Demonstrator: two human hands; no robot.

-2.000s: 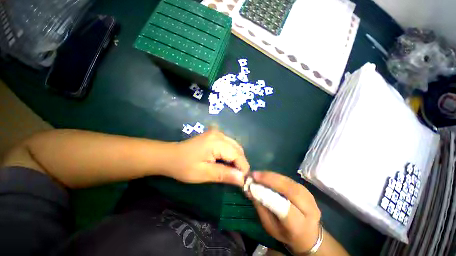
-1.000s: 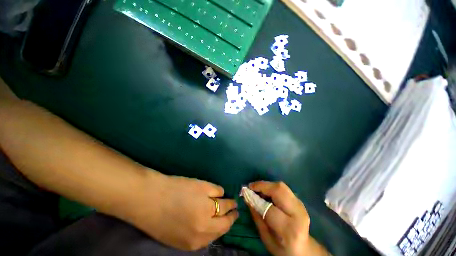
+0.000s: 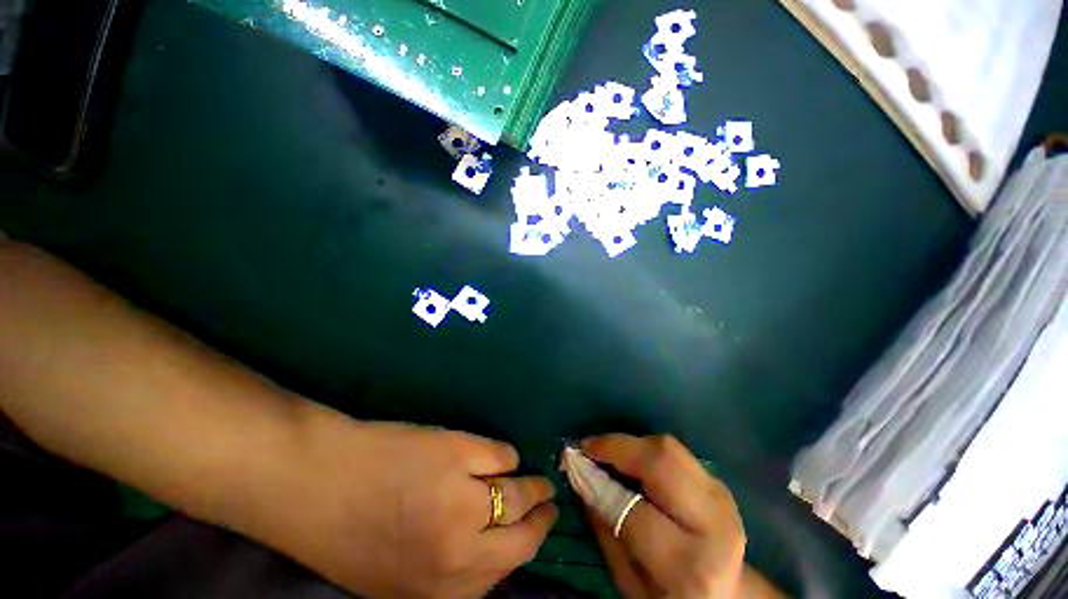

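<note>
My left hand [image 3: 451,509], with a gold ring, rests at the lower centre, its fingers curled at the green board [image 3: 572,550]. My right hand [image 3: 668,509] is just right of it, with a white wrap on one finger and the fingertips pinched together at the board's upper edge. Whether a small piece is between those fingertips cannot be told. The board is mostly hidden by both hands. Loose white backing pieces [image 3: 609,181] lie in a pile beyond the hands, and two more [image 3: 470,303] lie nearer, above my left hand.
A thick stack of green panels [image 3: 469,70] stands at the top left. A black phone [image 3: 59,88] is at the far left. A perforated cream-white sheet [image 3: 995,70] is at the upper right. A thick stack of sticker sheets [image 3: 937,386], with dark-edged squares, is at the right.
The view has moved closer to the bench. Since two seconds ago, my hands have come apart from each other and down to the board. In the last second they have barely moved.
</note>
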